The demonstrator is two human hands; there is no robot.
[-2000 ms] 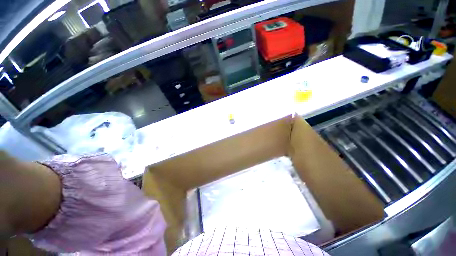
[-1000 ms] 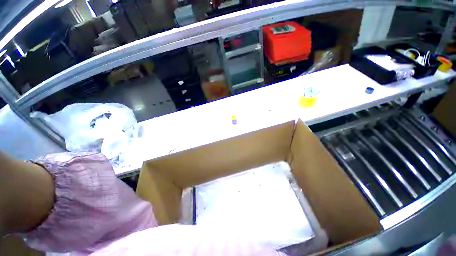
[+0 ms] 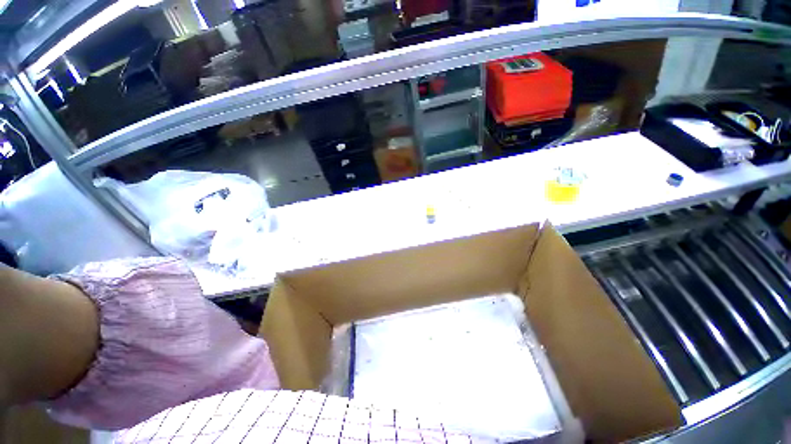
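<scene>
An open brown cardboard carton (image 3: 408, 273) stands right in front of me. A flat white slab (image 3: 451, 368) lies on its floor, with crinkled clear film (image 3: 564, 403) around its edges. At the lower left is a pink sleeve (image 3: 165, 338) with a gathered cuff, and a bare arm runs out of the picture at the left edge. White checked cloth (image 3: 277, 421) covers the bottom edge and the carton's near side. Neither my left hand nor my right hand is in view.
Behind the carton runs a white bench (image 3: 364, 225) with a crumpled white bag (image 3: 208, 217), small yellow item (image 3: 430, 213), yellow roll (image 3: 564, 186), small blue item (image 3: 675, 179) and black bins (image 3: 694, 139). Metal rollers (image 3: 694, 303) lie right. A metal rail (image 3: 347, 82) crosses above.
The view has shifted, so the bench and its items sit lower and further right in the picture. The checked cloth now spreads further left along the bottom. The slab is still in the carton.
</scene>
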